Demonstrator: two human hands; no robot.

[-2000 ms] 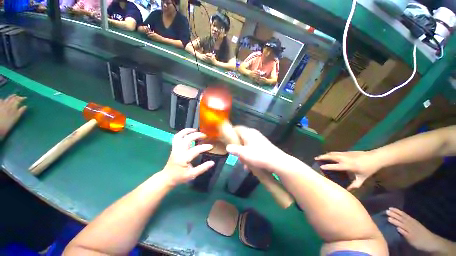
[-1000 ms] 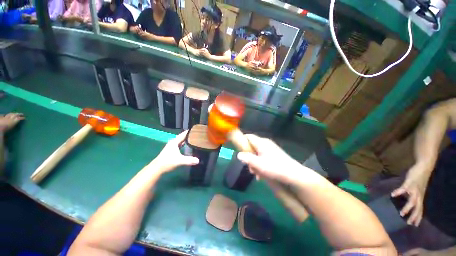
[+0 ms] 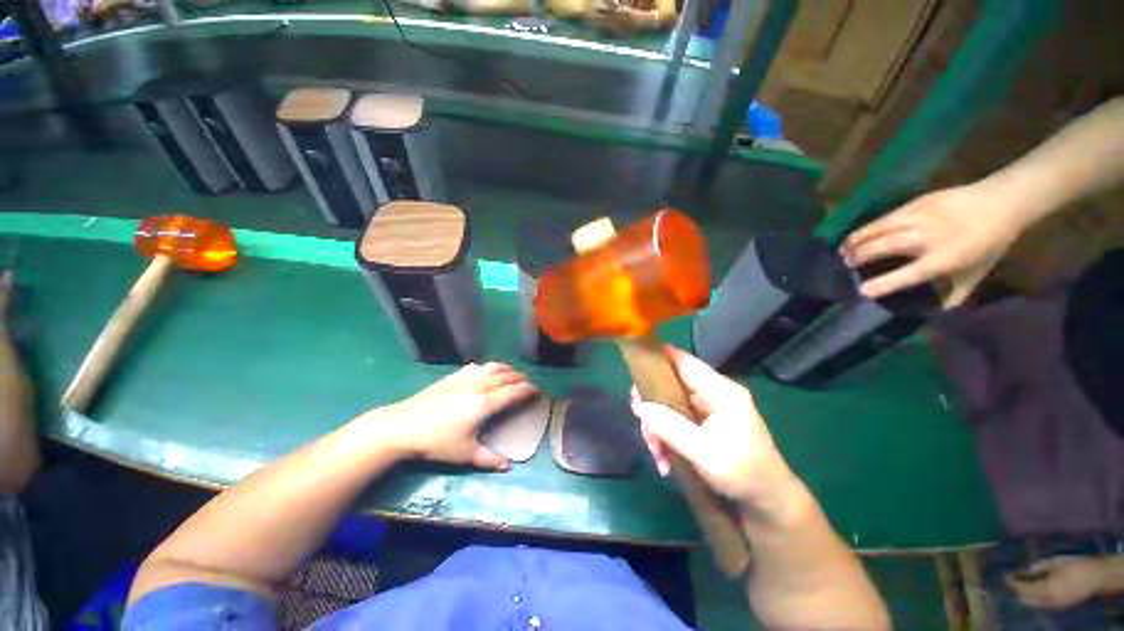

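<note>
My right hand (image 3: 709,425) is shut on the handle of a mallet (image 3: 625,281) with an orange head, raised over the bench. My left hand (image 3: 462,417) lies over the left part of a loose wood-grain cover (image 3: 518,427) near the bench's front edge; whether it grips the cover cannot be told. A dark cover (image 3: 594,435) lies just right of it. A speaker cabinet (image 3: 425,290) with a wood-grain top stands behind my left hand. Another cabinet (image 3: 551,333) stands right of it, mostly hidden behind the mallet head.
A second mallet (image 3: 158,277) lies at left. Paired cabinets stand on the belt behind, one pair with wood-grain tops (image 3: 314,106). At right, another person's hand (image 3: 931,242) touches one of two dark-topped cabinets (image 3: 777,296). A person's arm shows at the left edge.
My left hand has left the cabinet and moved down to the loose cover. The mallet has moved off the cabinet's top to the right. Two dark-topped cabinets now stand at right. The view has tilted down.
</note>
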